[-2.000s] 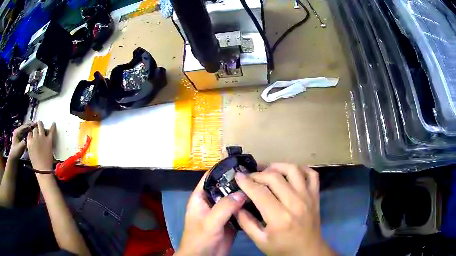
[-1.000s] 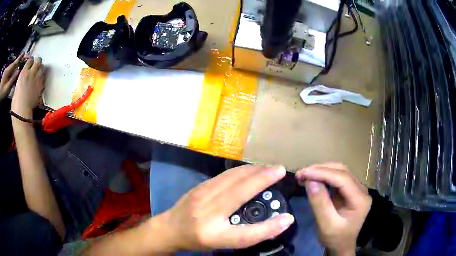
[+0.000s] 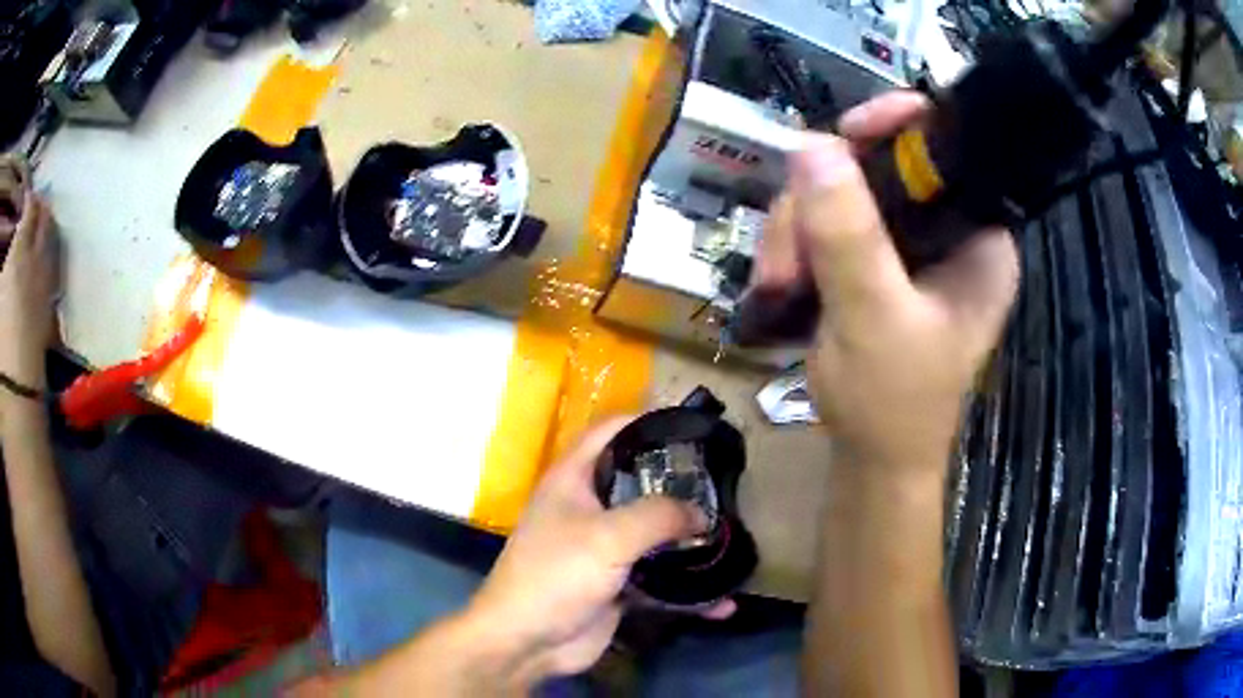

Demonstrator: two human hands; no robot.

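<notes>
My left hand (image 3: 579, 545) holds a round black camera housing (image 3: 729, 484) at the bench's front edge, open side up, with the thumb on the silvery circuit board (image 3: 668, 477) inside. My right hand (image 3: 886, 273) is closed around the thick black electric screwdriver (image 3: 988, 123) with a yellow-orange label. The screwdriver slants down to the left, its lower end at the front of the white screw feeder (image 3: 723, 150). The bit tip is too blurred to make out.
Two more housings with boards, a nearer one (image 3: 434, 205) and a left one (image 3: 255, 201), stand behind the white sheet (image 3: 361, 396). Ridged clear trays (image 3: 1091, 409) are stacked at right. A white strap (image 3: 787, 396) lies by the feeder. A neighbour's arm and a red object (image 3: 130, 375) are at left.
The housing has been turned from its lens face to its open side and moved up to the bench edge. My right hand has taken hold of the screwdriver. The view has shifted.
</notes>
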